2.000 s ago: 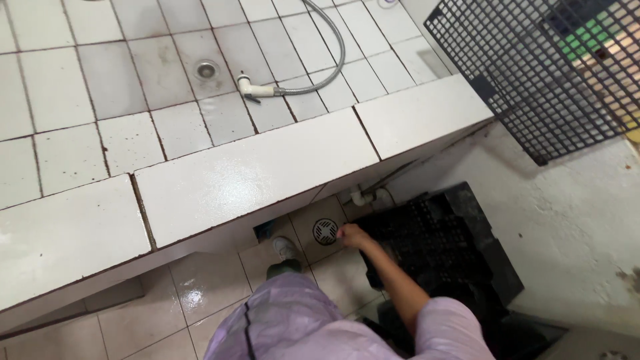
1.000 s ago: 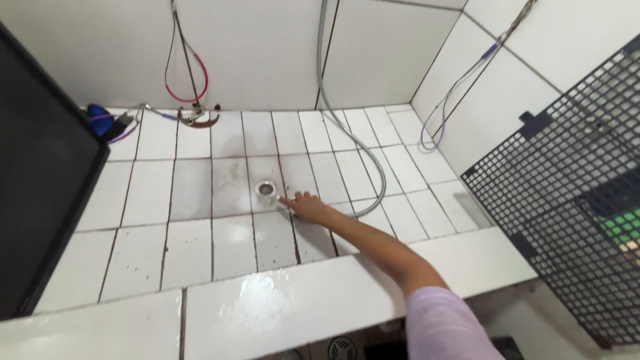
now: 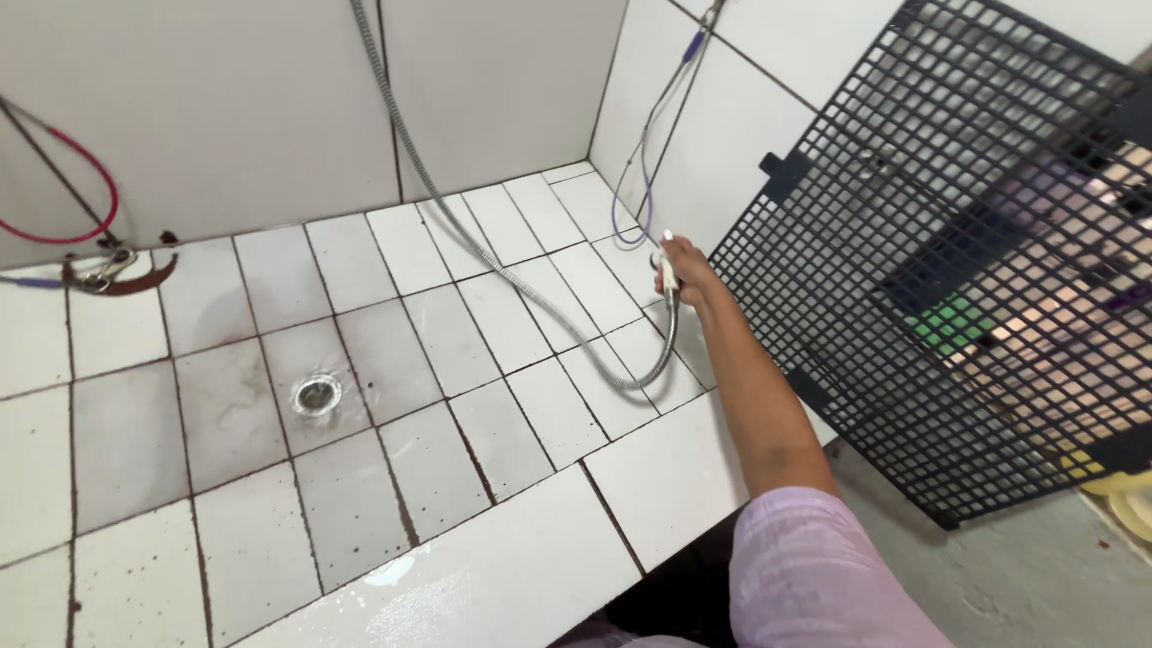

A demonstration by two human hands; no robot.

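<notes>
My right hand (image 3: 686, 268) is closed around a white spray nozzle (image 3: 668, 270) over the right end of a white-tiled basin. From the nozzle's lower end a grey metal hose (image 3: 540, 301) loops down and runs up the back wall. A round metal drain (image 3: 317, 394) lies in the basin floor to the left, with water around it. Just behind my right hand hangs a thin purple-coated cable loop (image 3: 632, 236). My left hand is out of view.
A black plastic grid panel (image 3: 864, 270) stands right of my forearm. The basin's tiled front ledge (image 3: 504, 576) crosses below. At the left hang a red cable loop (image 3: 112, 202) and a rusty curved metal piece (image 3: 135, 283) with a clip.
My right hand reached toward the nozzle by the drain one second ago; now it holds the nozzle farther right, and the hose has moved with it. The view has shifted.
</notes>
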